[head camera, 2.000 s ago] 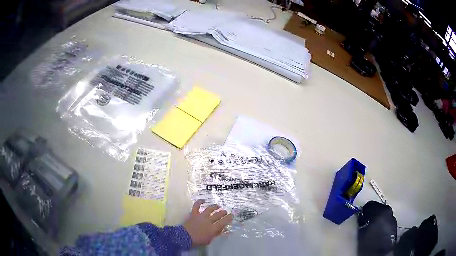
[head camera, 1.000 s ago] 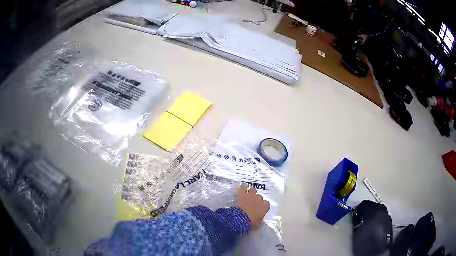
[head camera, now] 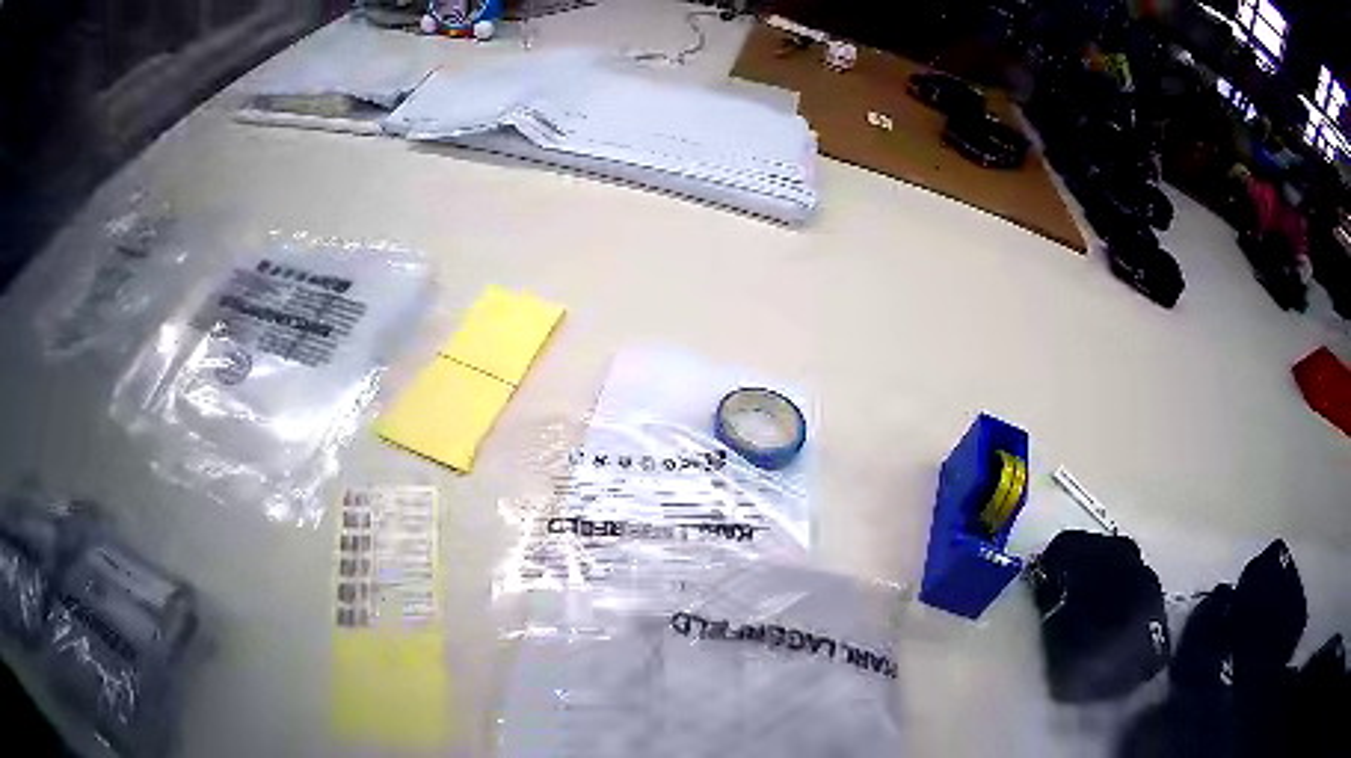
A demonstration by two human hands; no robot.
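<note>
A clear printed polybag (head camera: pixel 652 511) lies flat on a white paper sheet in front of me, with black lettering across it. Nearer the bottom edge, a greyish-white layer with large black lettering (head camera: pixel 785 646) lies over or in its lower part; I cannot tell which. A roll of tape (head camera: pixel 760 428) lies on the paper at the polybag's far end. A strip of barcode stickers (head camera: pixel 388 560) on yellow backing lies to the left. Neither of my hands is in view.
Folded yellow backing sheets (head camera: pixel 473 379) and a stack of polybags (head camera: pixel 274 356) lie left. Packed bags (head camera: pixel 119 637) are at far left. A blue tape dispenser (head camera: pixel 973 518) and black bags (head camera: pixel 1099 615) are right. White paper sheets (head camera: pixel 622 133) and a brown board (head camera: pixel 919 133) lie beyond.
The hand that pressed on the polybag has left the view. The polybag has shifted off the barcode strip, and the grey-white lettered layer now shows at the bottom. The view has turned slightly right.
</note>
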